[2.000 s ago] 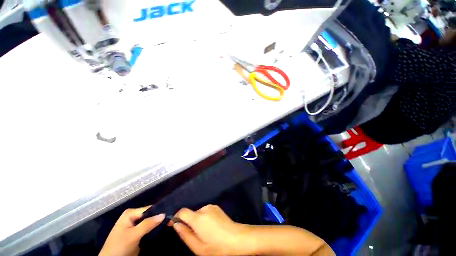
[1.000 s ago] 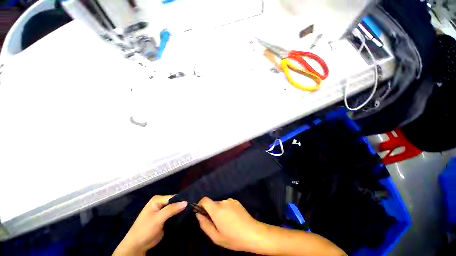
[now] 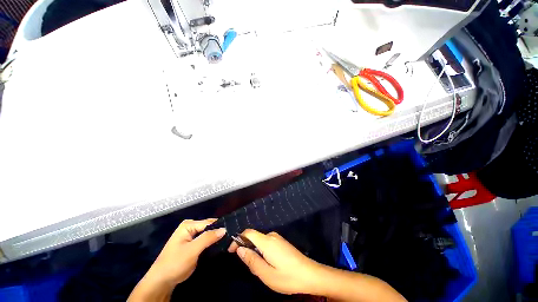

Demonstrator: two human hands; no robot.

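Note:
A dark pinstriped garment piece (image 3: 274,206) lies below the table's front edge, over the lap. My left hand (image 3: 192,250) pinches the edge of the piece between thumb and fingers at its left end. My right hand (image 3: 274,259) is close beside it, closed around a small dark metal tool (image 3: 240,240) whose tip points at the cloth edge. Most of the tool is hidden in the fist; it looks like thread snips. A white loop (image 3: 333,177) lies on the dark cloth at the right.
The white table (image 3: 118,141) has a printed scale along its front edge. The machine's needle area (image 3: 206,44) is above. Red and yellow scissors (image 3: 374,91) and a white cord (image 3: 420,127) are at the right. A blue crate (image 3: 463,242) holds dark pieces.
The view has shifted, so the table objects sit further right than in the oldest frame. The pale stripes on the cloth now show clearly. Both hands stay together at the cloth edge.

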